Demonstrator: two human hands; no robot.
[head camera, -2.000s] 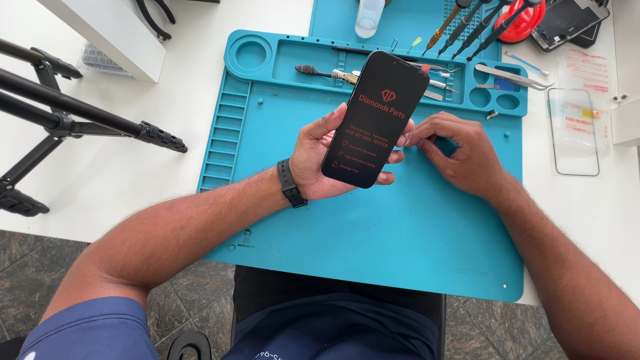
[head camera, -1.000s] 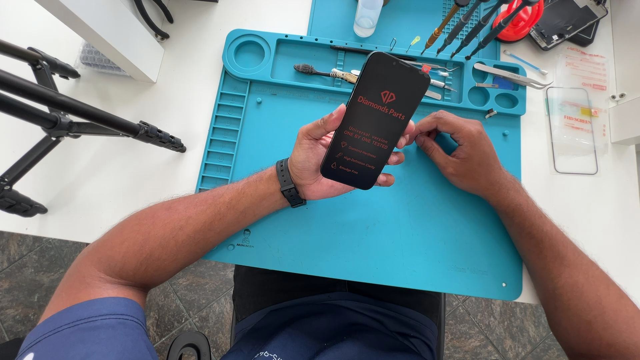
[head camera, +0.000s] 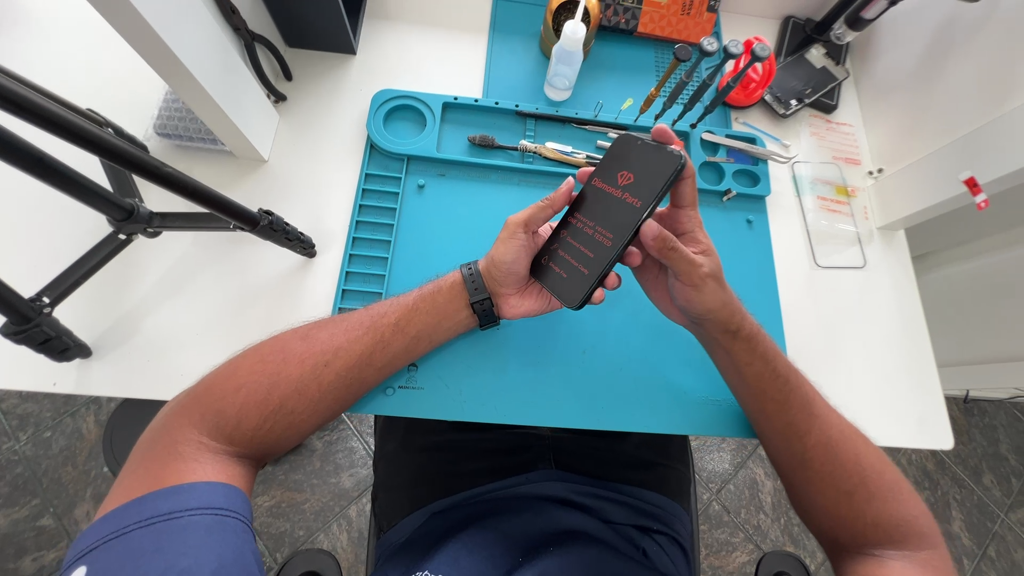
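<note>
A black smartphone (head camera: 608, 220) with red print on its face is tilted above the blue silicone repair mat (head camera: 512, 368). My left hand (head camera: 532, 252) grips it from the left and beneath, thumb along its left edge and fingertips showing at its lower right. My right hand (head camera: 680, 248) touches its upper right edge and corner, with the index finger up at the top and the thumb beside the edge. The phone's back is hidden. Behind it, a black-bristled brush (head camera: 496, 143) and several slim tools lie in the mat's tray.
Several precision screwdrivers (head camera: 688, 80) stand at the tray's back, near a plastic bottle (head camera: 566, 64) and a red round object (head camera: 748, 72). Tweezers (head camera: 748, 147) rest at the tray's right. A black-edged glass panel (head camera: 828, 214) lies right of the mat; a black tripod (head camera: 136, 216) stands left.
My right hand has come up against the phone's upper right edge; earlier it was beside the phone, fingers bunched. The phone stays in my left hand.
</note>
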